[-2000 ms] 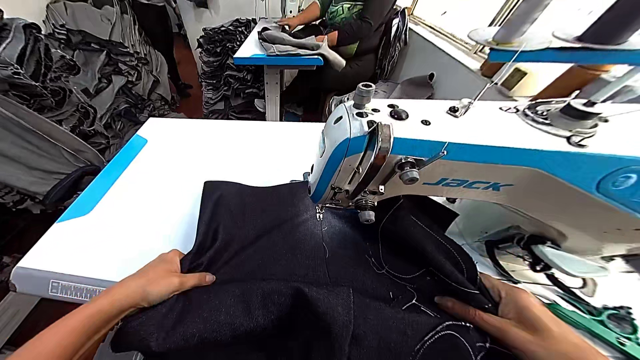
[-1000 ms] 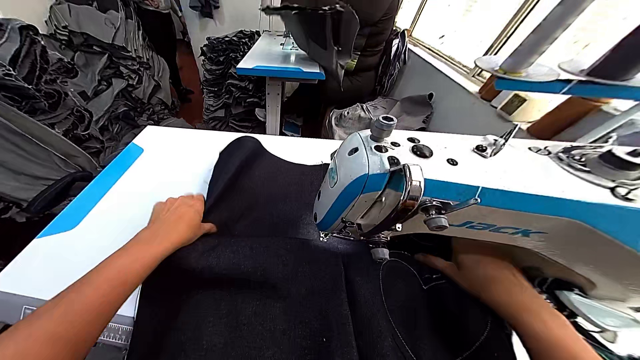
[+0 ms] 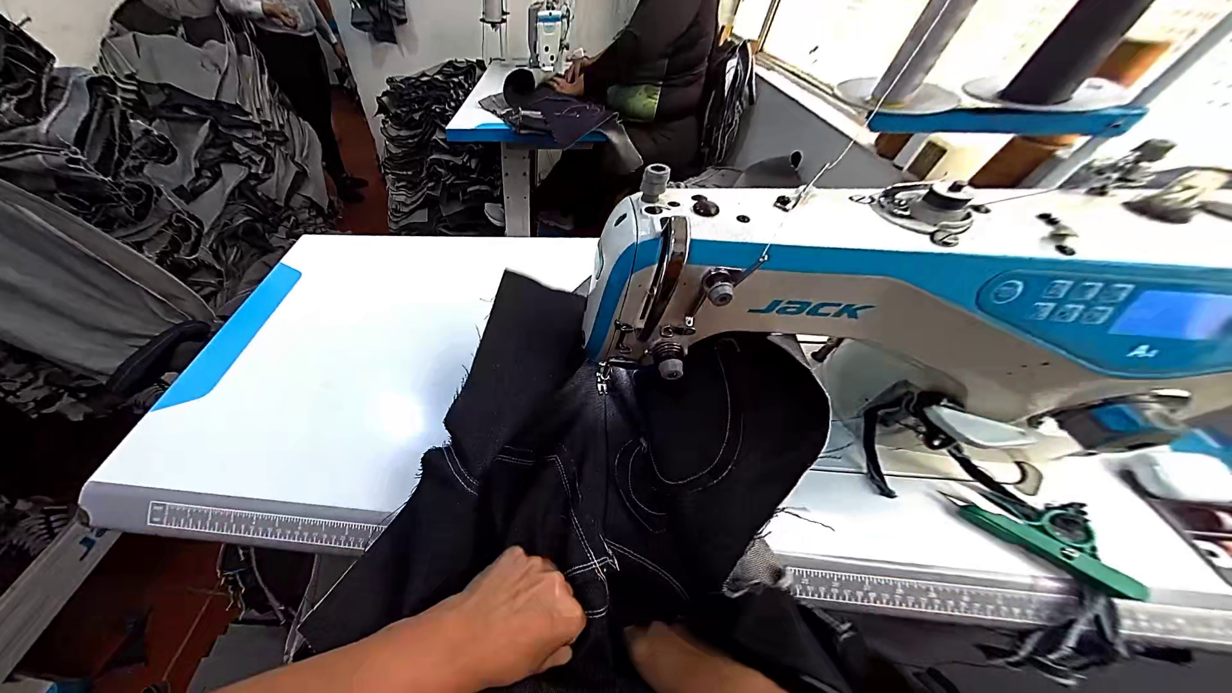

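Dark denim cloth with pale stitched curves (image 3: 539, 500) lies on the white table and hangs over its front edge. Its upper part passes beneath the presser foot (image 3: 603, 378) of a Jack sewing machine (image 3: 818, 279). My left hand (image 3: 525, 611) is closed in a fist on the denim, near crossing stitch lines at the front edge. To its right and lower, my right hand (image 3: 679, 654) is at the cloth, its fingers hidden in the folds, so its grip does not show.
Green-handled thread snips (image 3: 1054, 549) lie at the right on the white table (image 3: 356, 385). Thread cones (image 3: 1068, 48) stand at upper right. Heaps of grey garments (image 3: 183, 173) lie at the left. Behind, a person works at another sewing table (image 3: 478, 111); another person stands farther left.
My left hand has moved from the cloth's left side to the front edge; my right hand has come out from under the machine arm toward it. The denim is turned and bunched. The seated person is back in view.
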